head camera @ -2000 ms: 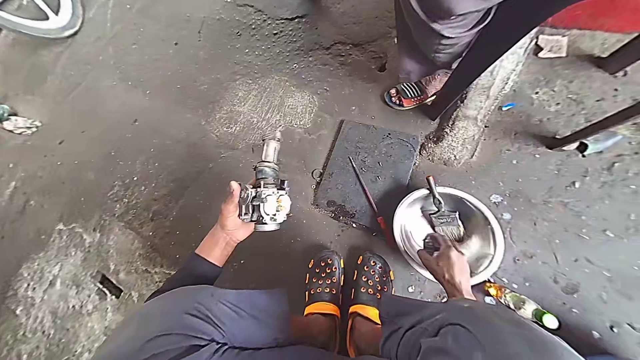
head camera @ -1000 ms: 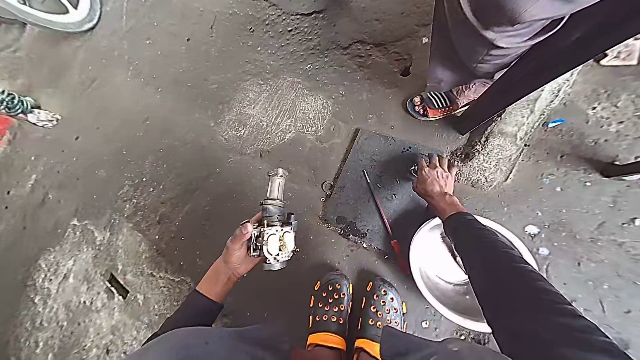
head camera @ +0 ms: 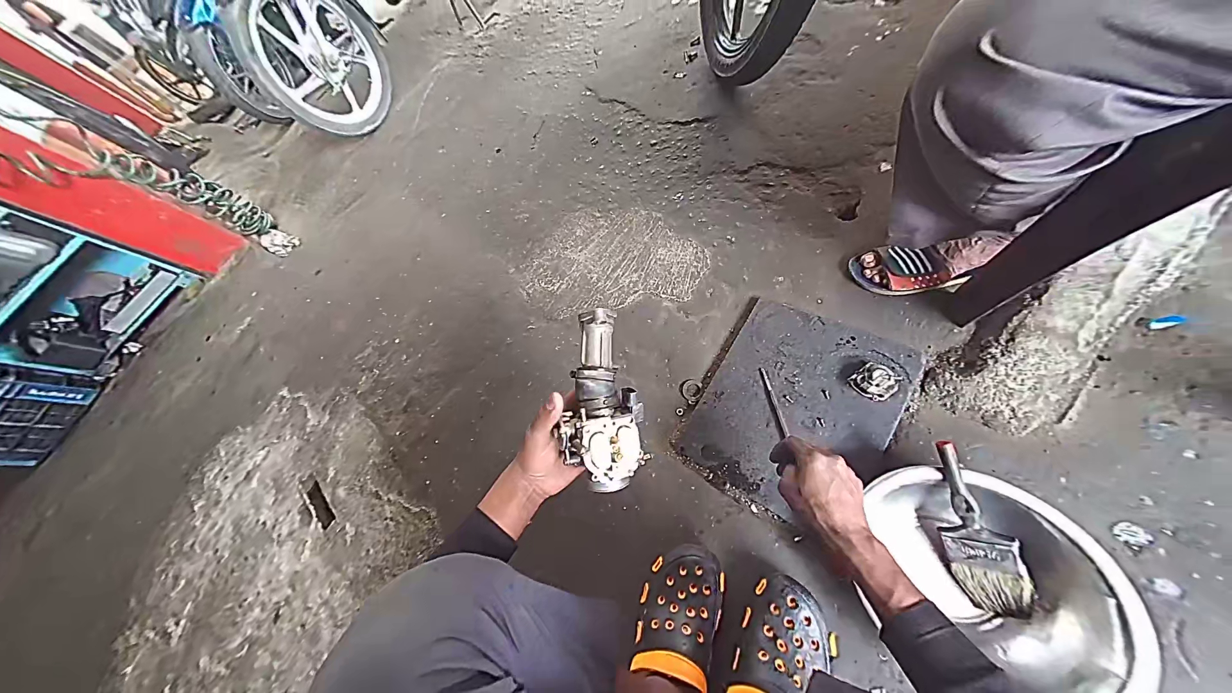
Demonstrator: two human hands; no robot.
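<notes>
My left hand grips a metal carburetor with a pipe-like intake tube pointing away from me. My right hand is closed around the handle of a screwdriver, whose thin shaft lies over a dark flat slab. A small metal part rests near the slab's right corner. Close to my right forearm is a round metal basin, and a paintbrush with a red-tipped handle lies in it. A small ring is on the ground beside the slab's left edge.
At the upper right stands another person, whose sandalled foot is beyond the slab, by a dark post and rough concrete. Motorcycle wheels are at the top. A red cabinet and a coiled green hose are at the left.
My right hand has gone from the basin to the slab's far right, then back to the screwdriver handle, now gripped. The small metal part shows on the slab. My left hand keeps hold of the carburetor.
</notes>
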